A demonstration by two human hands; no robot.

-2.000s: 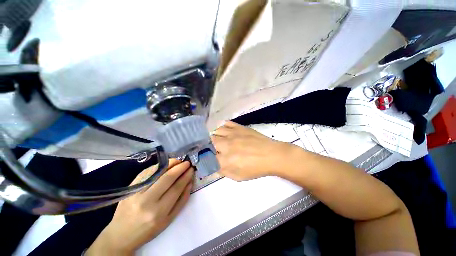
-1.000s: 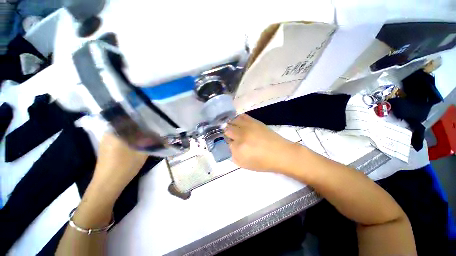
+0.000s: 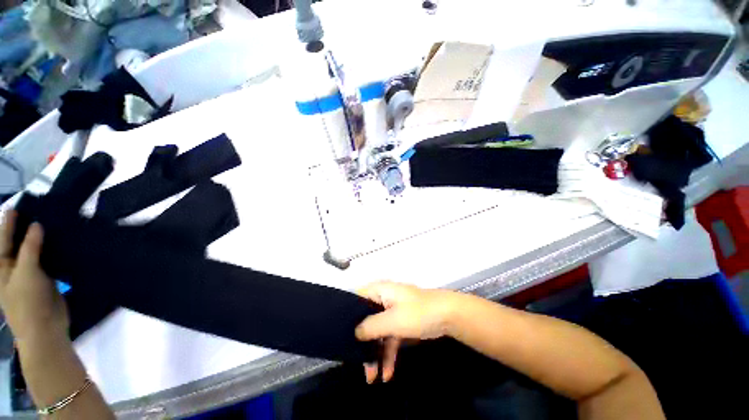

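Note:
A long black fabric strip (image 3: 246, 305) is stretched over the front left of the white table. My right hand (image 3: 402, 318) pinches its right end near the table's front edge. My left hand (image 3: 31, 283) is at the far left on the black fabric; its fingertips are partly hidden. Several loose black cut pieces (image 3: 176, 172) lie left of the needle. The presser foot (image 3: 392, 179) stands over the needle plate with no cloth seen under it. A flat stack of black pieces (image 3: 486, 168) lies right of the needle.
The machine's control panel (image 3: 636, 64) is at the upper right, with a cardboard pattern piece (image 3: 452, 82) leaning on the machine. Snips (image 3: 615, 168) and a striped scrap (image 3: 628, 201) lie right. A red stool (image 3: 729, 225) stands beyond.
Both hands have left the needle. My left hand has moved far left and my right hand down to the table's front edge, now with a black strip. The view has drawn back from the machine.

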